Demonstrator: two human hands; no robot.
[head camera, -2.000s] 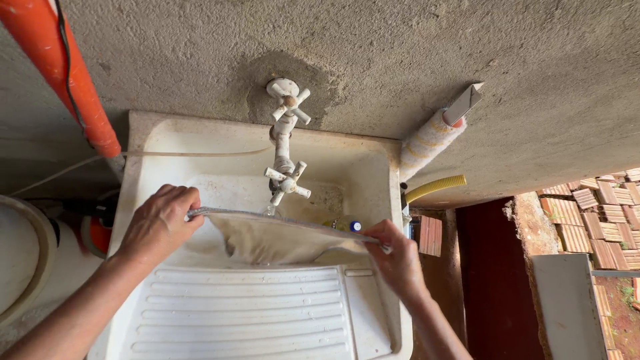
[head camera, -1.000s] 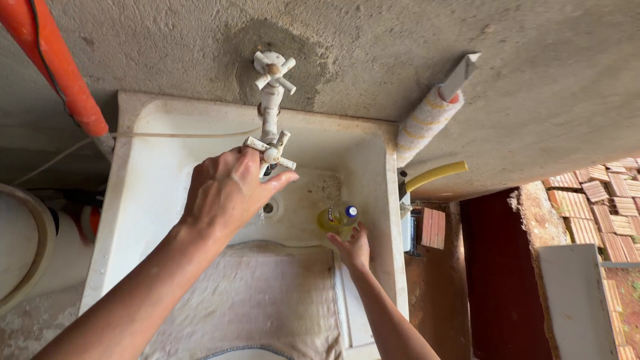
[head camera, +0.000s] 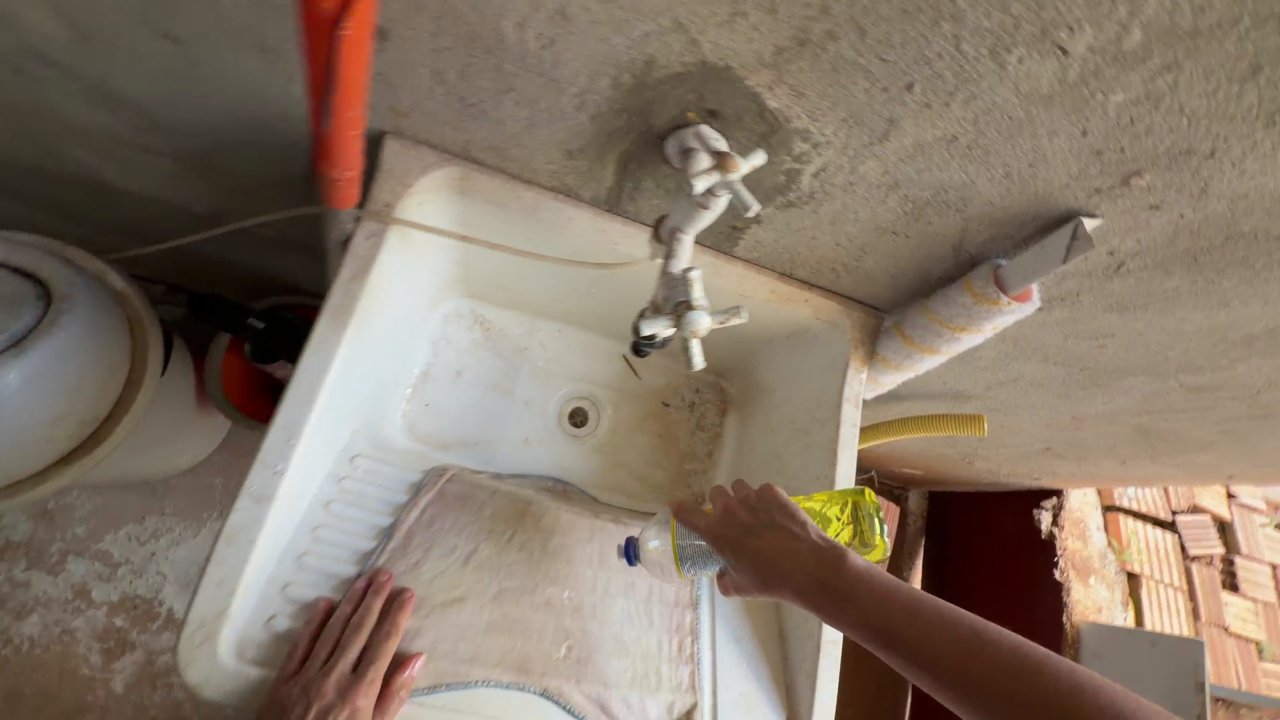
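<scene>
A wet, light-coloured cloth with a stitched edge lies spread over the ribbed washboard of a white laundry sink. My left hand rests on its lower left part, fingers extended, holding nothing. My right hand grips a clear plastic bottle of yellow liquid, tilted on its side above the cloth's right edge. The bottle's blue cap points left; whether it is shut cannot be told. Above the basin hangs a white tap with a cross handle, and no water shows flowing from it.
A drain sits in the basin, with dirt to its right. A thin hose crosses the sink's back left. An orange pipe stands behind. A white round machine is at left; a paint roller and yellow hose are at right.
The cloth, held up in both hands earlier, now lies on the washboard. My left hand has left the tap handle for the cloth. My right hand has lifted the bottle out of the basin.
</scene>
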